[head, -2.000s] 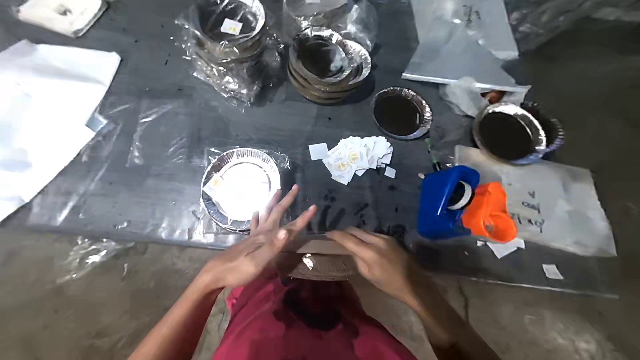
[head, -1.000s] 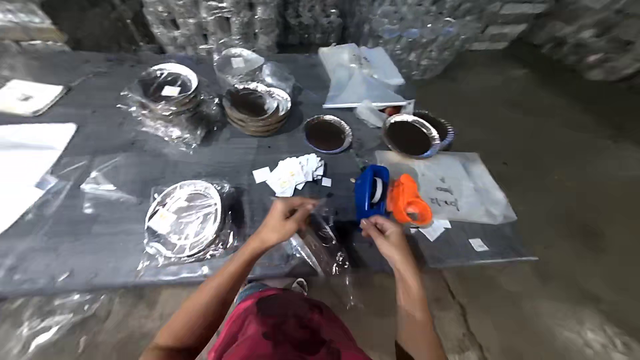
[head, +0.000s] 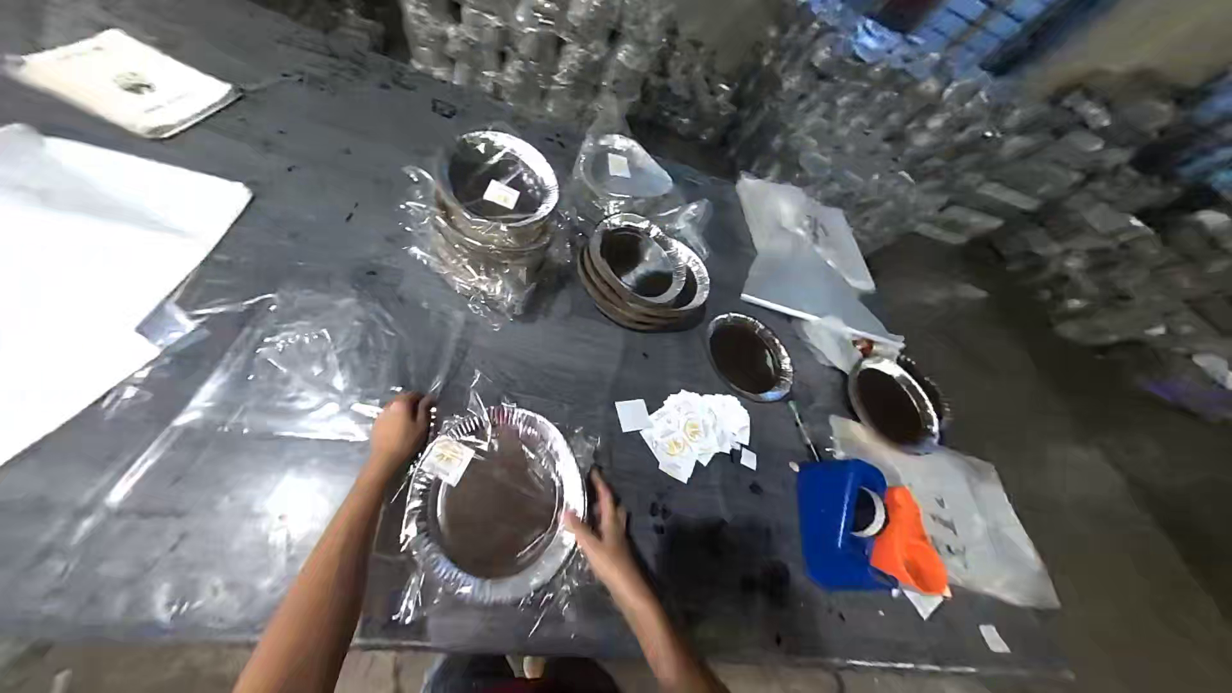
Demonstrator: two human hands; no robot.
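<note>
A round silver-rimmed plate in clear plastic wrap [head: 496, 505] lies near the front of the dark table, with a small white label [head: 448, 461] at its upper left. My left hand [head: 401, 428] is by the plate's upper left, at the edge of some clear film; its fingertips are partly hidden, so its hold is unclear. Against the plate's right rim rests my right hand [head: 602, 534], fingers apart. Right of the plate lies a pile of small white labels [head: 695, 433]. Farther right stands a blue and orange tape dispenser [head: 837, 525] with a roll in it.
Wrapped stacked plates [head: 496, 207] and a stack of brown plates [head: 645, 274] stand behind. Single dark plates [head: 750, 357] sit to the right, near a written-on plastic bag [head: 972, 529]. Clear film [head: 318, 366] and white sheets [head: 96, 269] lie left. Wrapped bundles [head: 577, 58] line the background.
Both hands have moved left from the front of the table beside the dispenser to either side of the wrapped plate. The view has shifted.
</note>
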